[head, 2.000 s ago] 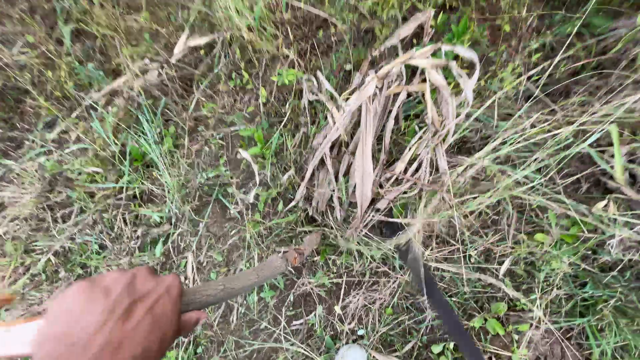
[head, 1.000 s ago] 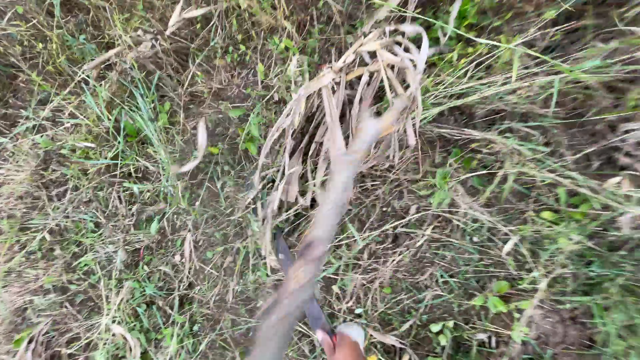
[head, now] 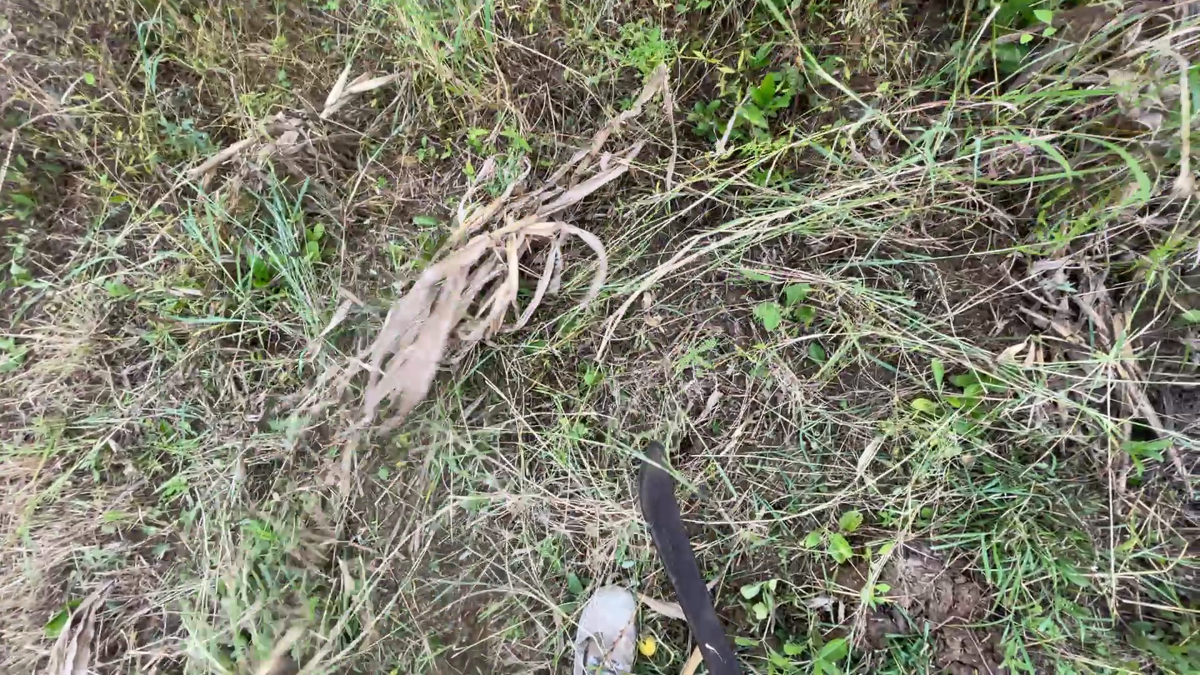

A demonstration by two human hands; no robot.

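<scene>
The dark blade of a machete or similar long knife (head: 680,562) rises from the bottom edge, right of centre, its blunt, slightly curved tip over the grass. Its handle is out of the frame, and so are my left hand and my right hand. Up and to the left of the blade lies a clump of dry, tan stalk leaves (head: 469,291), its lower left end blurred. The light toe of a shoe (head: 606,628) shows just left of the blade.
Green and dry grass covers the ground, with long stems (head: 750,234) leaning across the upper right. A dry stalk (head: 225,155) lies at the upper left. Bare brown soil (head: 937,591) shows at the lower right, near low leafy weeds (head: 834,539).
The stick, held by my left hand two seconds ago, is no longer in view. The hand seen near the blade one second ago has left the frame. The dry leaves now lie further left and flatter.
</scene>
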